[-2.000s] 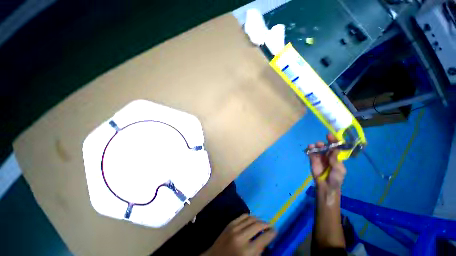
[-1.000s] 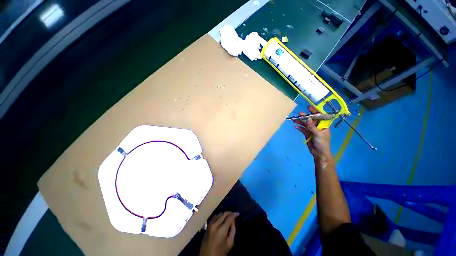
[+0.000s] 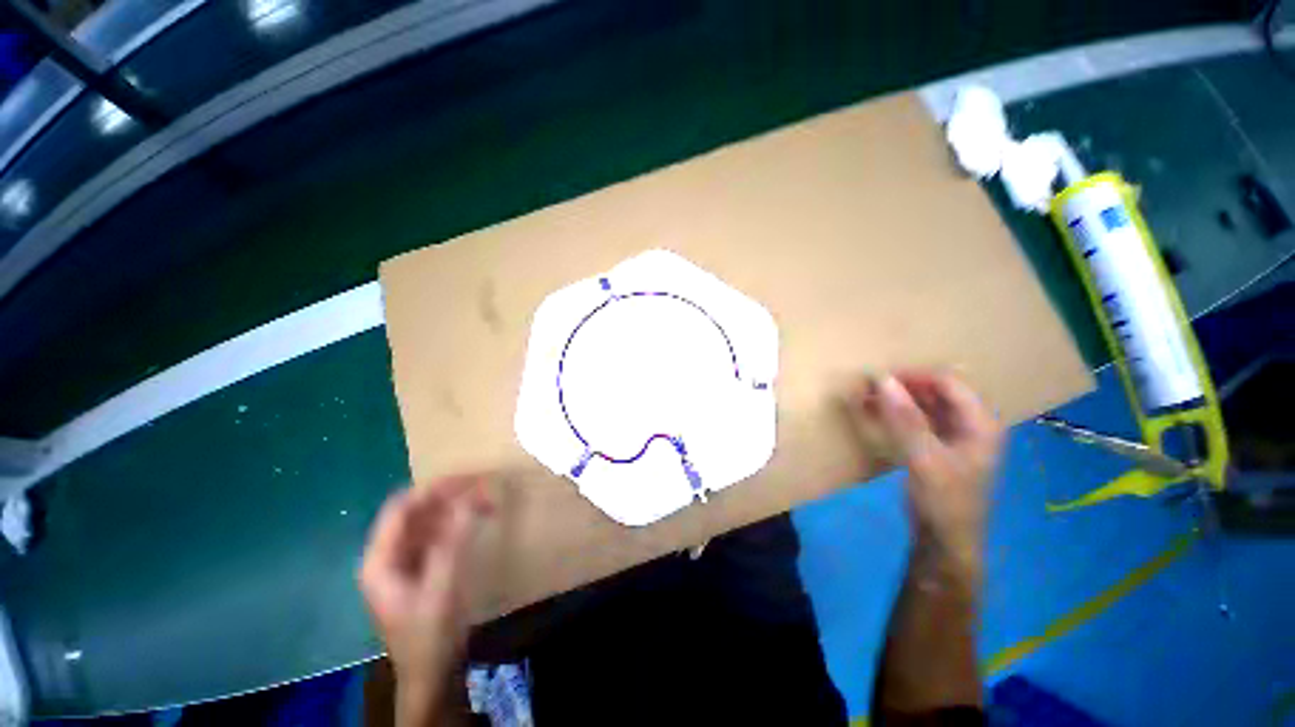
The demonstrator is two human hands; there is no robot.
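The white rounded-hexagon panel (image 3: 646, 369) lies on the tan cardboard sheet (image 3: 881, 227), with a dark red wire in an open loop and short grey-blue tabs on it. My left hand (image 3: 426, 561) is over the sheet's near left edge, fingers bent, holding nothing; it is blurred. My right hand (image 3: 937, 426) is over the sheet's near right part, empty and blurred, clear of the panel. The yellow caulking gun (image 3: 1143, 313) with a white cartridge rests on the bench at the right, its handle end over the bench edge.
Crumpled white wipes (image 3: 980, 135) lie by the gun's nozzle end. The green bench top (image 3: 256, 497) extends left of the sheet. A dark green conveyor (image 3: 497, 128) runs behind. The blue floor (image 3: 866, 554) and part of a box (image 3: 1257, 440) show at lower right.
My right hand has let go of the caulking gun and moved left over the sheet. My left hand has come up to the sheet's left side. The camera view has turned and shifted.
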